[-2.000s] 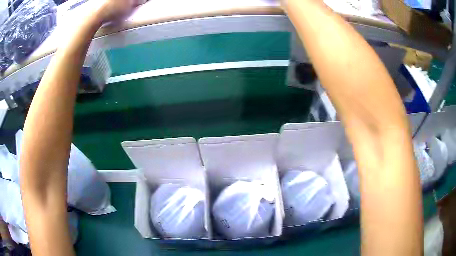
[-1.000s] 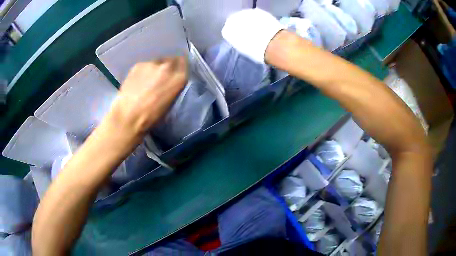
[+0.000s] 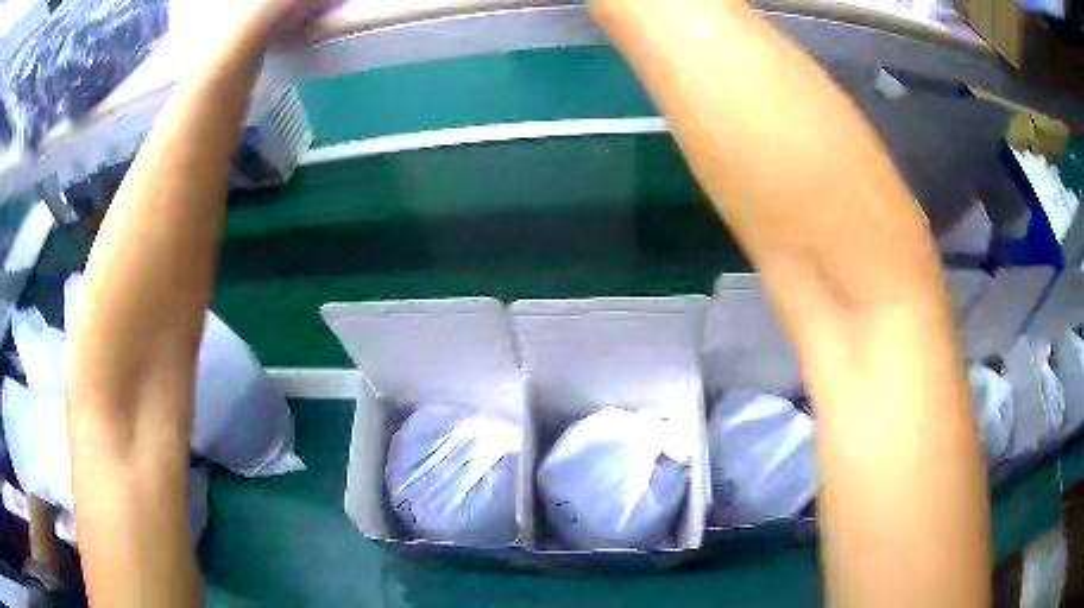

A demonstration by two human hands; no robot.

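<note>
Open retail boxes (image 3: 428,350) stand in a row on the green work surface, lids up, each with a white bagged rounded product (image 3: 612,475) inside. Loose bagged products (image 3: 244,410) lie at the left, partly behind my left forearm. Both forearms reach forward over the boxes to the top edge. My left hand (image 3: 291,17) is blurred and cut off at the top edge, so its fingers and anything in them are hidden. My right hand is beyond the top edge; only the forearm shows, covering part of the row.
A green belt (image 3: 476,226) with a white line runs behind the boxes. A pale raised shelf (image 3: 476,38) crosses the top, with a dark plastic-wrapped bundle (image 3: 83,65) at far left. A blue-edged bin or board (image 3: 1037,220) is at back right. A person's hand shows at lower left.
The view has swung from the right-hand boxes and lower bin back to the front. Both hands have left the boxes and now reach to or past the top edge.
</note>
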